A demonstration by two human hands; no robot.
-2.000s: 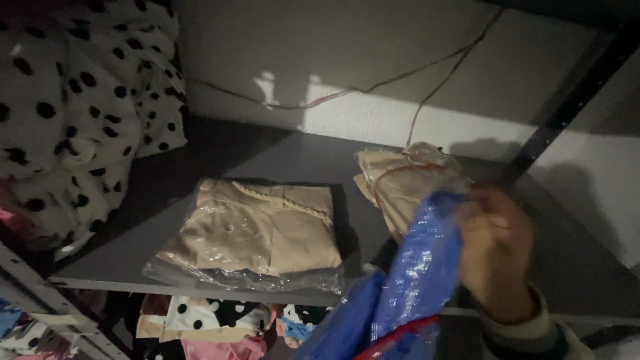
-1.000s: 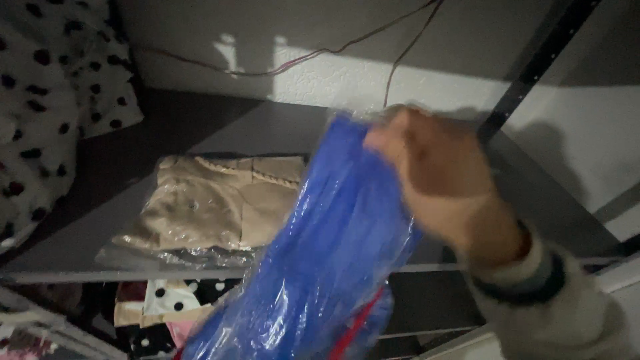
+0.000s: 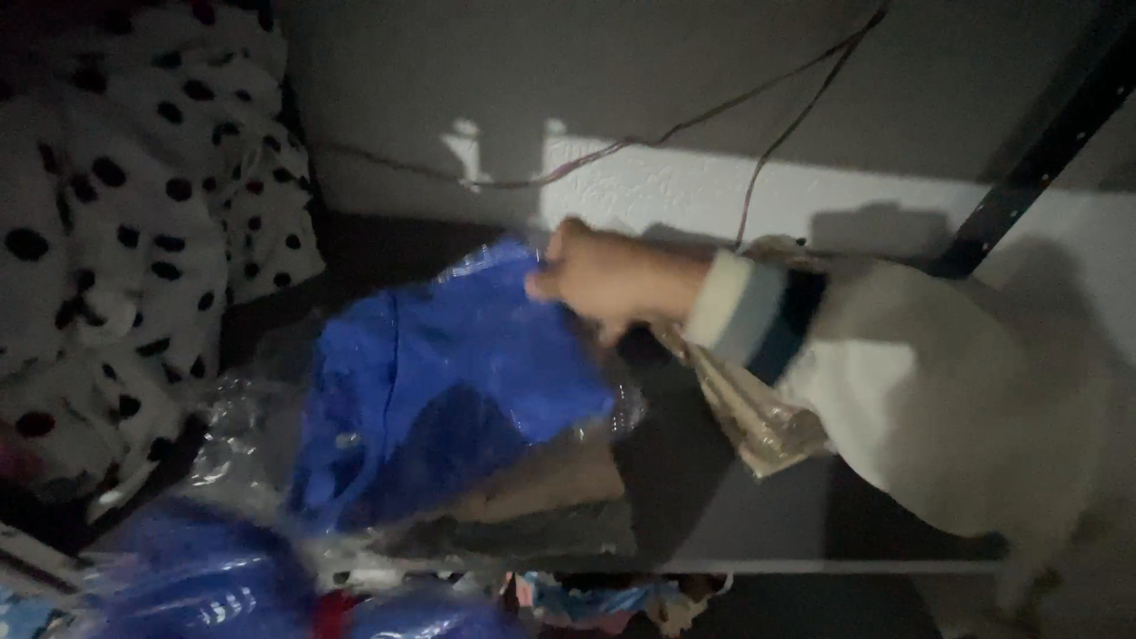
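Note:
My right hand (image 3: 612, 280), in a light sleeve with a striped cuff, pinches the upper right edge of a blue folded garment in clear plastic (image 3: 461, 373). That garment lies over a beige garment in plastic (image 3: 550, 479) on the grey shelf. Below it, at the lower left, is another blue bundle in plastic (image 3: 204, 577) with a red band, blurred; what holds it is not visible. Under my right forearm, a second beige packet (image 3: 754, 417) rests on the shelf. My left hand is not visible.
White cloth with black dots (image 3: 169, 186) is heaped at the left. A dark perforated metal upright (image 3: 1029, 169) stands at the right. Thin cables (image 3: 621, 146) run along the wall behind. Colourful fabrics (image 3: 612, 603) lie below the shelf's front edge (image 3: 843, 565).
My right hand has moved left. A blue packet now covers much of the left beige one, which showed uncovered two seconds ago. The red-banded blue bundle is now lower and farther left.

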